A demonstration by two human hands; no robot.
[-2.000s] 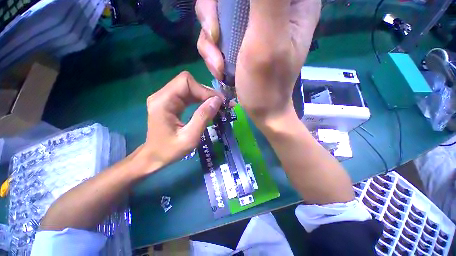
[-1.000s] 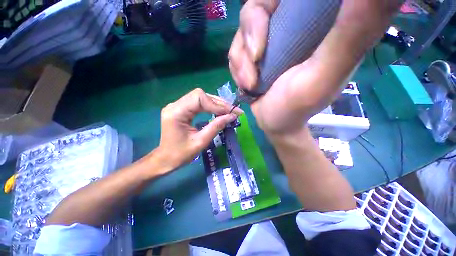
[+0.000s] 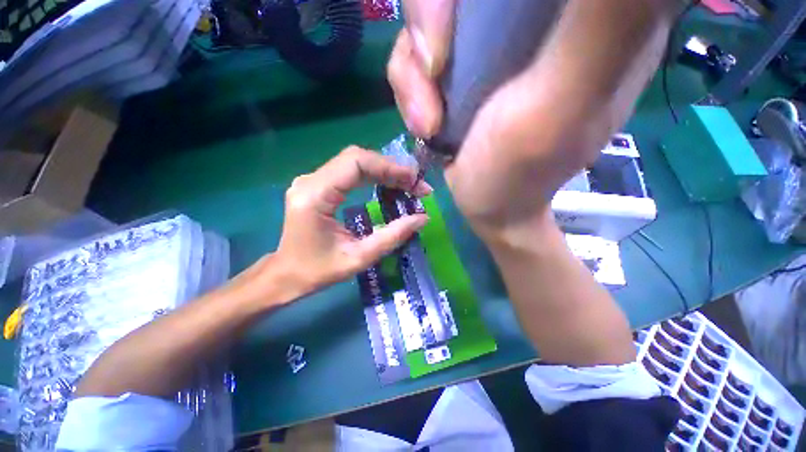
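My right hand [image 3: 521, 132] grips the thick grey electric screwdriver [image 3: 495, 66], its bit pointing down at the top end of the fixture. My left hand [image 3: 331, 216] is beside it, thumb and index finger apart around the top end of the black housing [image 3: 414, 265]; the index fingertip is close to the bit. Whether the left fingers touch the housing is hard to tell. The housing lies lengthwise on the bright green fixture [image 3: 468, 331] with white locating blocks. The screw at the bit is too small to see.
Stacked clear blister trays [image 3: 115, 300] are at left, with a cardboard box [image 3: 66, 163] beyond. A few silver brackets [image 3: 296, 357] lie left of the fixture. The white screw feeder [image 3: 605, 212] is partly behind my right arm. A teal block [image 3: 707, 154] and white compartment tray [image 3: 729, 388] are at right.
The left thumb and index finger, pinched together before, have spread apart. The screwdriver moved right and nearer the camera, then slightly back left.
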